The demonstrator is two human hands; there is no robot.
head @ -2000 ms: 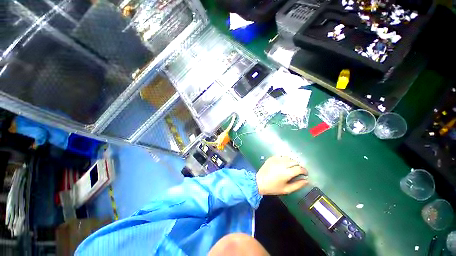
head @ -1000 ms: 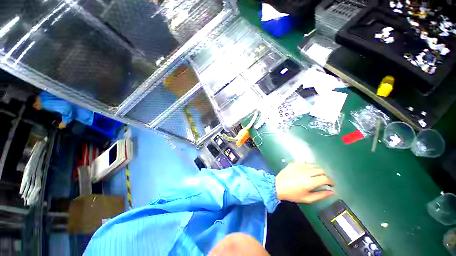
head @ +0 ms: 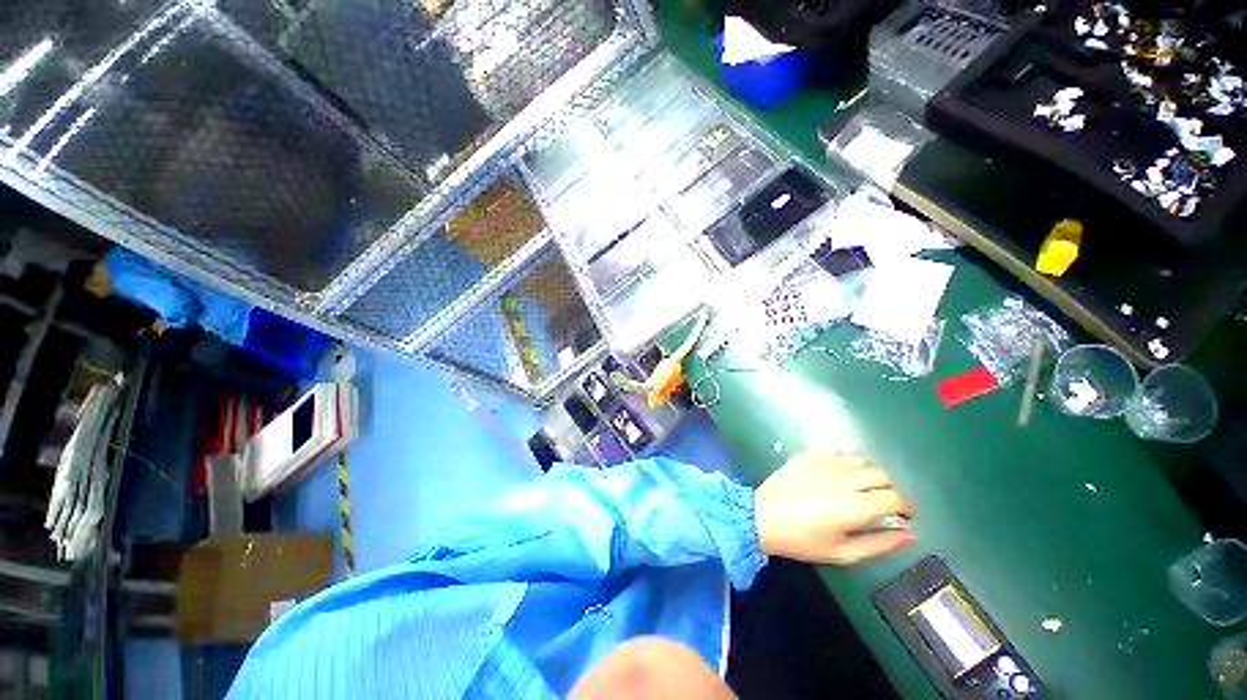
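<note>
An opened smartphone (head: 896, 598) lies on the green bench at the lower right, its insides facing up. Its battery (head: 956, 628) shows a white label and yellow edges. My left hand (head: 832, 509), bare in a blue sleeve, rests at the bench's near edge just above the phone, not touching it. Its fingers are bent. A small pale, shiny patch shows at the fingertips; I cannot tell whether the hand holds something. My right hand is not in view. A blurred patch of skin shows at the bottom edge.
Clear cups (head: 1091, 380) and a red piece (head: 967, 384) lie at the right. A compartment tray (head: 643, 226) with phone parts, papers (head: 903, 297) and an orange clip (head: 666, 382) are farther off. A black parts tray (head: 998, 110) and yellow object (head: 1058, 248) are at the upper right.
Over two seconds the view has shifted, so the bench things sit farther right in the picture. My left hand stays beside the phone, with little visible change in the last second.
</note>
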